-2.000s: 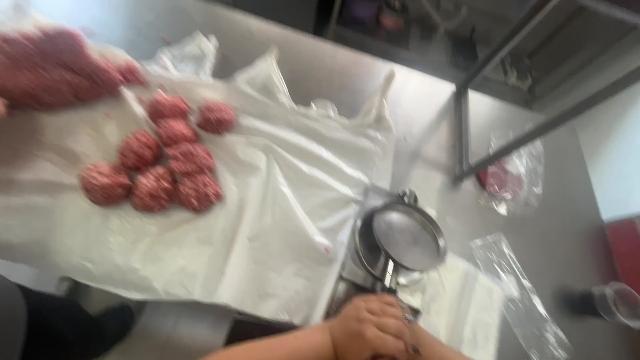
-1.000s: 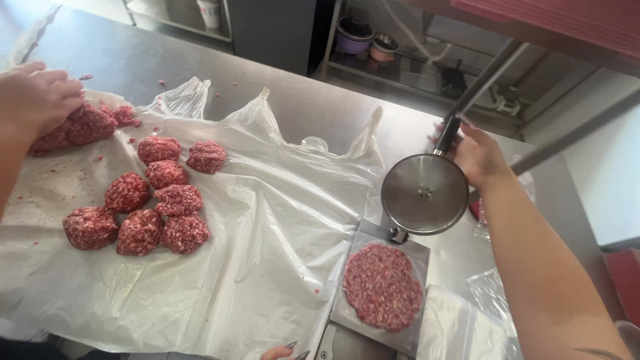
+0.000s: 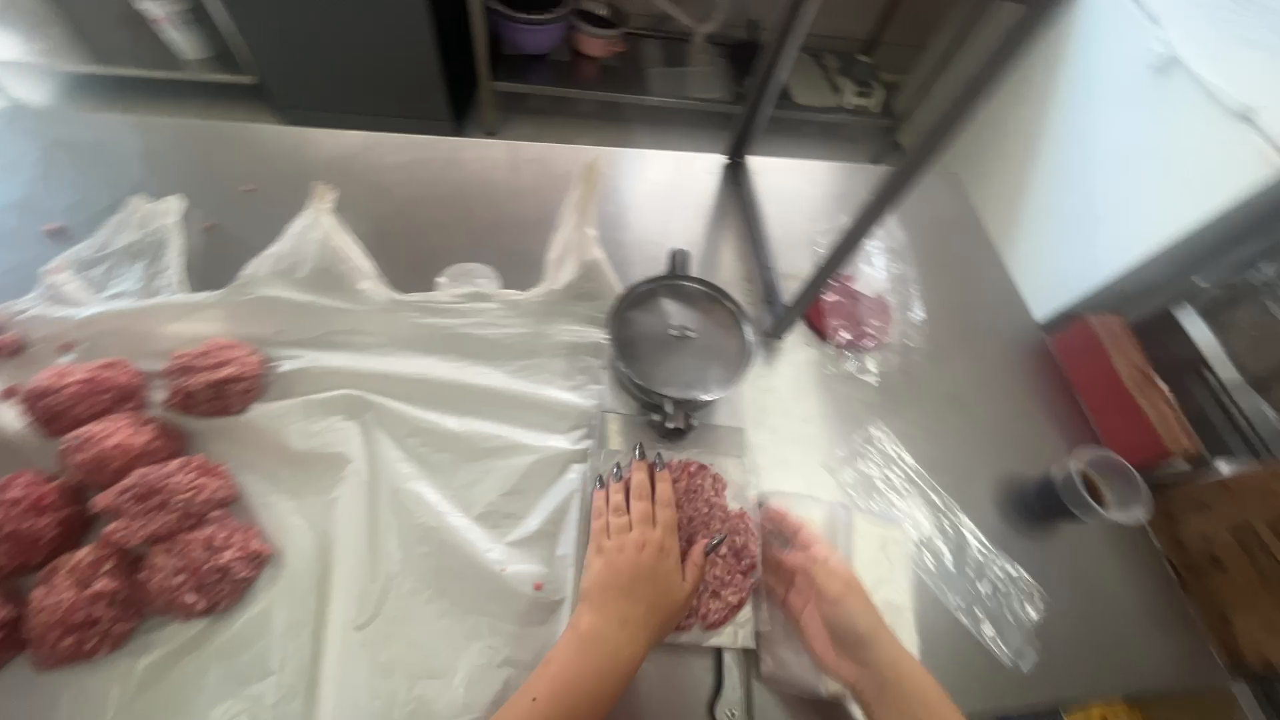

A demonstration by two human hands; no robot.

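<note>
My left hand (image 3: 640, 560) lies flat with spread fingers over the left part of a flattened ground meat patty (image 3: 722, 560). The patty rests on the square base of a metal burger press, on what looks like clear film. Behind it the round lid of the press (image 3: 680, 338) is tipped back, away from the patty. My right hand (image 3: 815, 590), blurred, is just right of the patty, over a stack of plastic sheets (image 3: 835, 530); whether it grips one cannot be told. Several ground meat balls (image 3: 205, 565) sit at the left on a white plastic sheet (image 3: 420, 480).
Beyond the press, dark metal legs (image 3: 755, 230) stand near bagged red meat (image 3: 850, 310). Crumpled clear plastic (image 3: 945, 550) lies at the right, beside a clear cup (image 3: 1100, 487) with dark contents. A red box (image 3: 1120, 390) and a brown carton (image 3: 1225, 560) are at the far right.
The lid, held up by its handle in my right hand one second ago, is now let go and tipped back. My left hand has moved from the meat at far left onto the patty.
</note>
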